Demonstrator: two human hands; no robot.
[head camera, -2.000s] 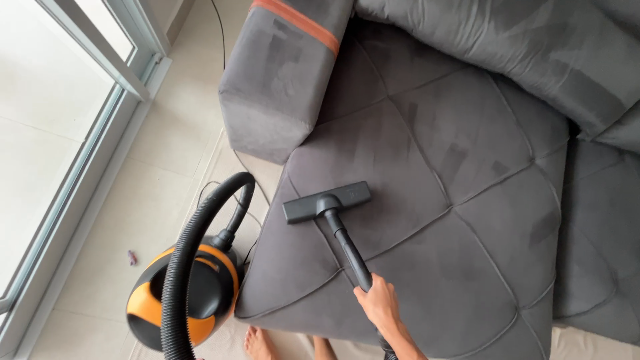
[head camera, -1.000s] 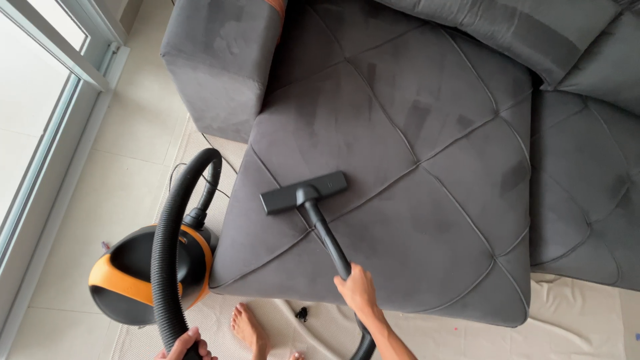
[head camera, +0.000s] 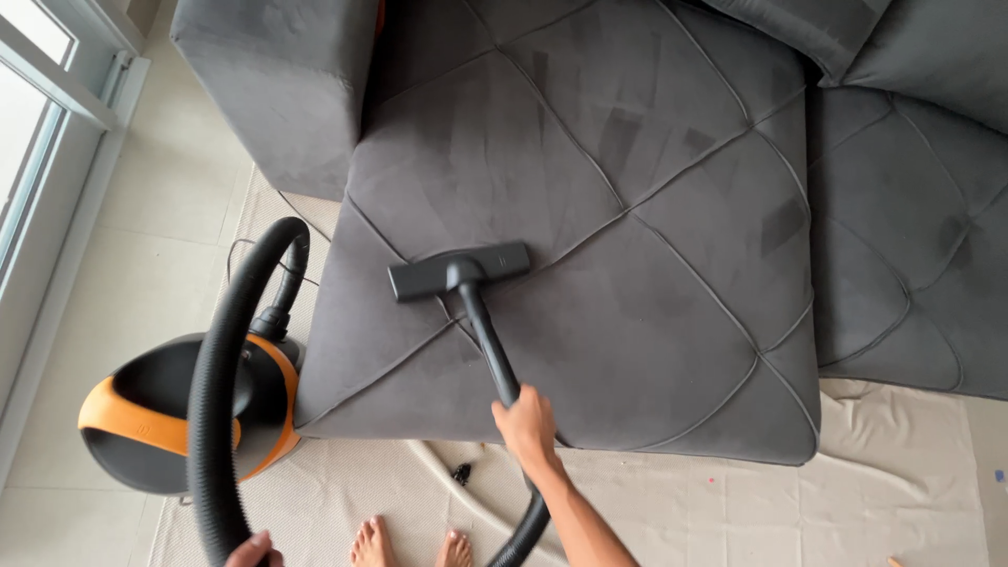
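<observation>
My right hand (head camera: 526, 425) is closed around the black vacuum wand (head camera: 490, 342). The wand's wide floor nozzle (head camera: 461, 272) rests on the grey tufted sofa seat (head camera: 693, 236), left of its middle. At the bottom edge, my left hand (head camera: 253, 551), partly cut off by the frame, holds the ribbed black vacuum hose (head camera: 213, 409). That hose arches up and over to the black and orange canister vacuum cleaner (head camera: 146, 417), which stands on the floor left of the seat.
The sofa's armrest (head camera: 276, 87) is at the upper left, back cushions (head camera: 937, 55) at the upper right. A beige cloth (head camera: 669, 504) with folds covers the floor around my bare feet (head camera: 372, 543). A thin cord runs behind the hose. A glass sliding door (head camera: 55, 165) borders the left side.
My left hand, not visible two seconds ago, has come into view at the hose. Against the seat, the nozzle has moved toward its front edge since the first frame. The view has shifted.
</observation>
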